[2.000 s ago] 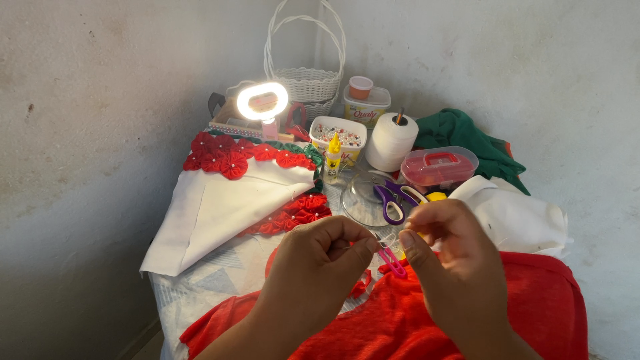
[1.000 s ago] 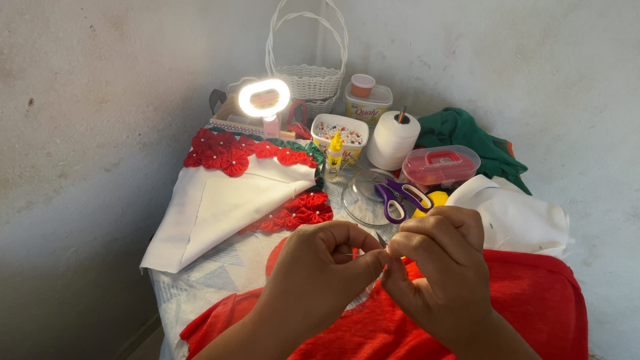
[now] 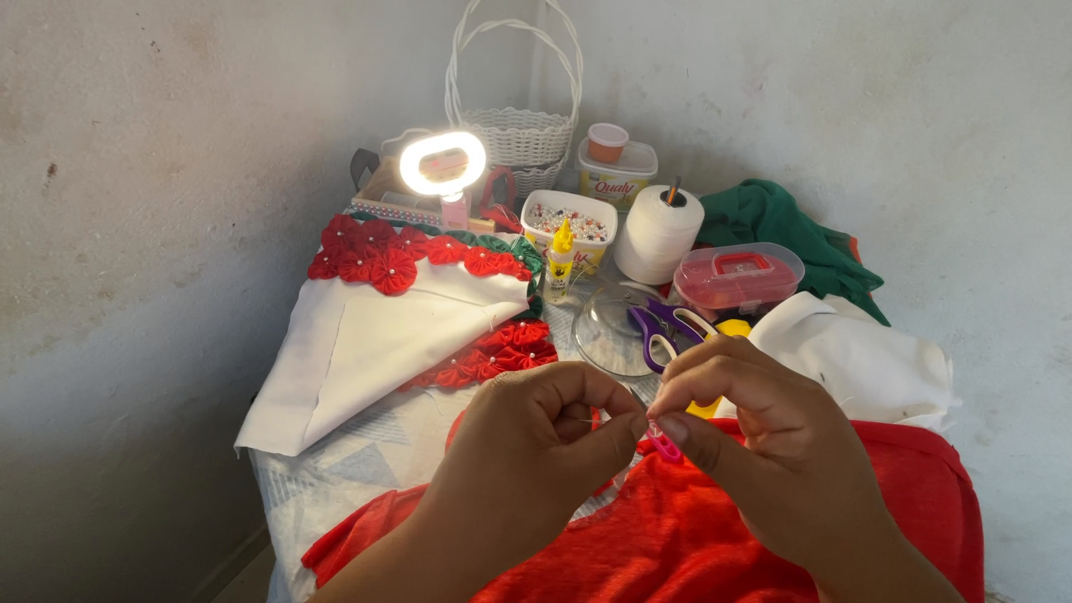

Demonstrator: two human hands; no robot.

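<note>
My left hand [image 3: 557, 444] and my right hand [image 3: 745, 435] meet fingertip to fingertip above the red fabric [image 3: 703, 519]. Between thumb and forefinger my left hand pinches a fine thread, of which a short length shows. My right hand's thumb and forefinger are pinched together on something very small, too hidden to name. A pink-handled tool [image 3: 664, 442] shows just below the fingertips, with a thin dark point above them; whether they are one piece I cannot tell. Behind my hands, purple-handled scissors [image 3: 657, 331] rest on a clear glass lid [image 3: 607, 335].
White cloth [image 3: 352, 352] with red fabric rosettes [image 3: 392, 270] lies at left. Farther back stand a lit lamp [image 3: 442, 163], a glue bottle [image 3: 559, 266], a tub of beads [image 3: 578, 219], a white thread cone [image 3: 659, 234], a pink lidded box [image 3: 739, 280] and a white wicker basket [image 3: 523, 138]. Green fabric [image 3: 779, 239] lies right.
Two seconds ago my fingertips were apart around a loop of thread; now they are close together. The pink tool, hidden one second ago, shows again below them.
</note>
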